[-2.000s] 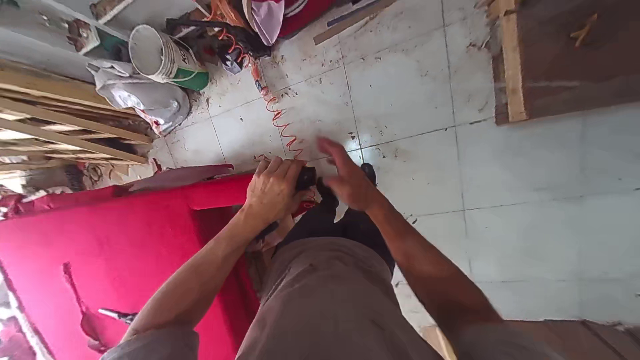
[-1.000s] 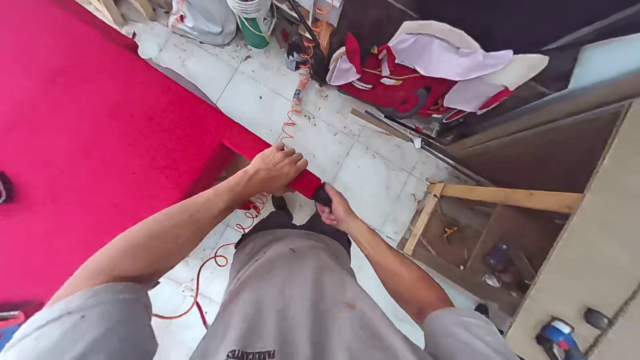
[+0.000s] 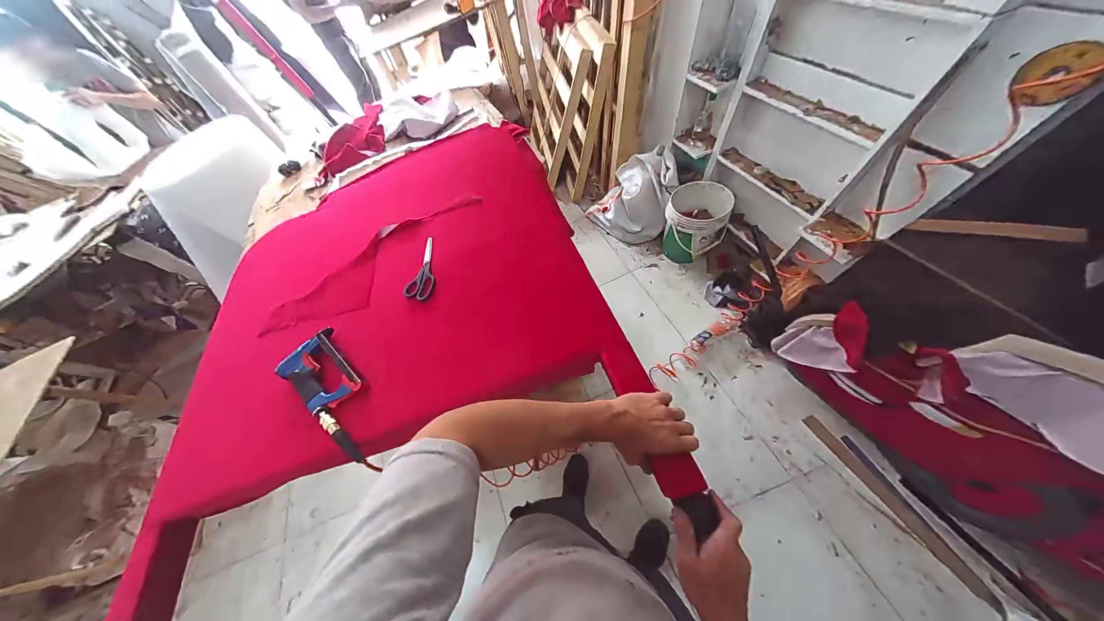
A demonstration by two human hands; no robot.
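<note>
A large panel covered in red fabric (image 3: 483, 319) lies before me, with a narrow covered leg (image 3: 677, 476) jutting toward me. My left hand (image 3: 653, 429) is wrapped over this leg. At its end, my right hand (image 3: 714, 552) grips a black end piece (image 3: 697, 515); whether that piece is fixed to the leg I cannot tell. On the panel rest scissors with black handles (image 3: 421, 280) and a blue and red pneumatic stapler (image 3: 317, 373), its hose fitting pointing toward me. A loose strip of red fabric (image 3: 332, 297) lies beside the scissors.
An orange coiled air hose (image 3: 677, 362) runs over the tiled floor. Beyond the panel's right side stand a white bucket (image 3: 700, 211), a sack (image 3: 638, 194) and wooden frames (image 3: 573, 95). Fabric pieces (image 3: 931, 414) lie at right. Another person (image 3: 103, 95) is at the upper left.
My right hand was off the leg two seconds ago and is now on its black end. My left hand stays on the leg. The view has swung toward the panel.
</note>
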